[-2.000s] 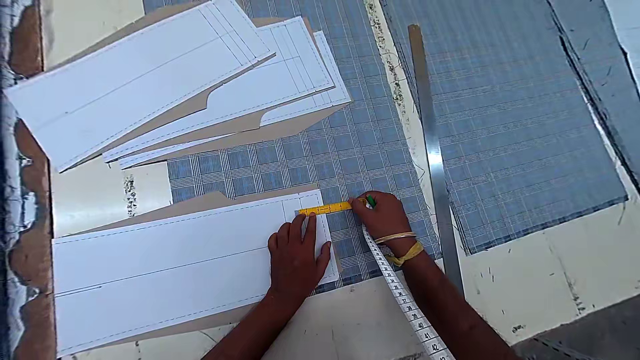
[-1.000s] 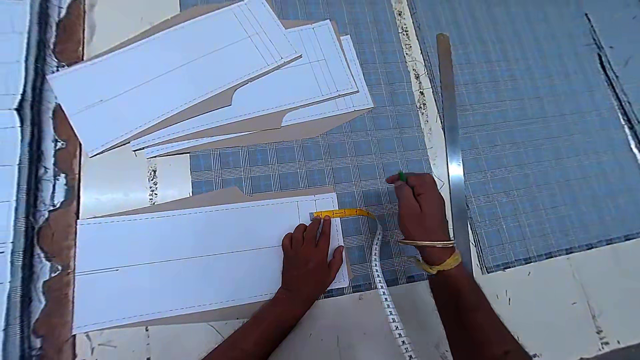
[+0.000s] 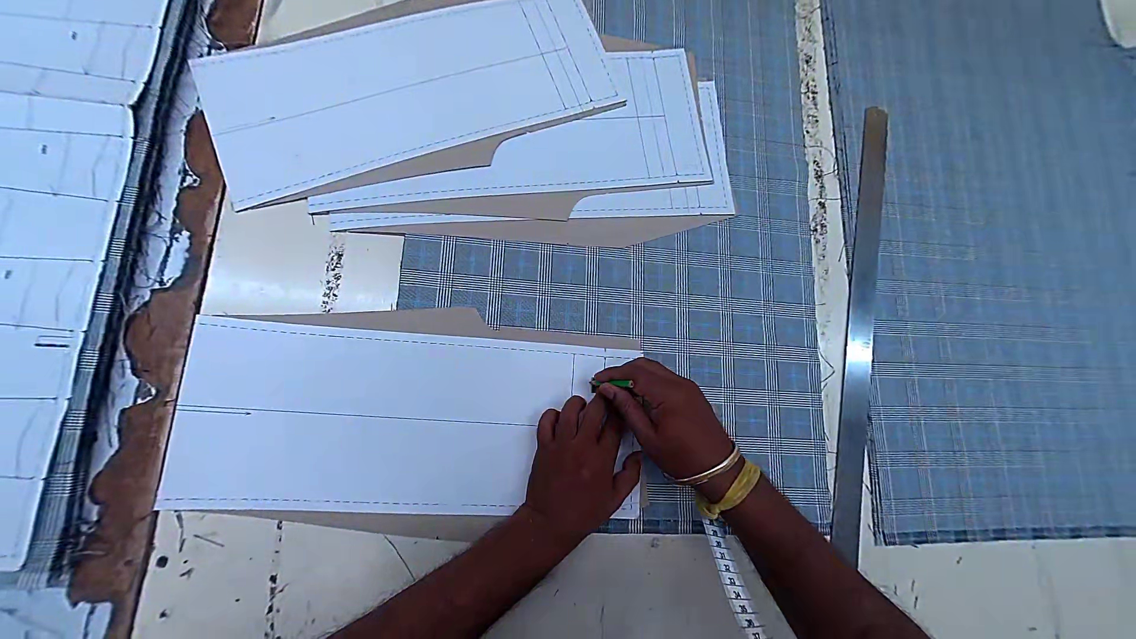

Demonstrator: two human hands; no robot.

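A white card pattern piece [image 3: 373, 461] with dashed edges and ruled lines lies over brown card, partly on blue checked fabric [image 3: 745, 337]. My left hand [image 3: 581, 457] rests on its right end, fingers bent and pointing up the view. My right hand [image 3: 661, 413] is shut on a short green pencil [image 3: 621, 384], held close to the ruled lines near that end and touching the left fingers. A white measuring tape [image 3: 729, 572] runs from beneath my right wrist to the bottom edge; its other end is hidden under the hands.
Several overlapping white and brown pattern pieces [image 3: 408, 89] lie above. A steel ruler [image 3: 859, 355] lies upright in view to the right, along another checked fabric stack [image 3: 985, 355]. At the left are the table's chipped brown edge [image 3: 169, 355] and marked white sheets [image 3: 53, 293] over fabric.
My right hand has moved left, from over the fabric to the pattern's right end beside my left hand. The tape's yellow end, visible before, is now hidden. The view has shifted.
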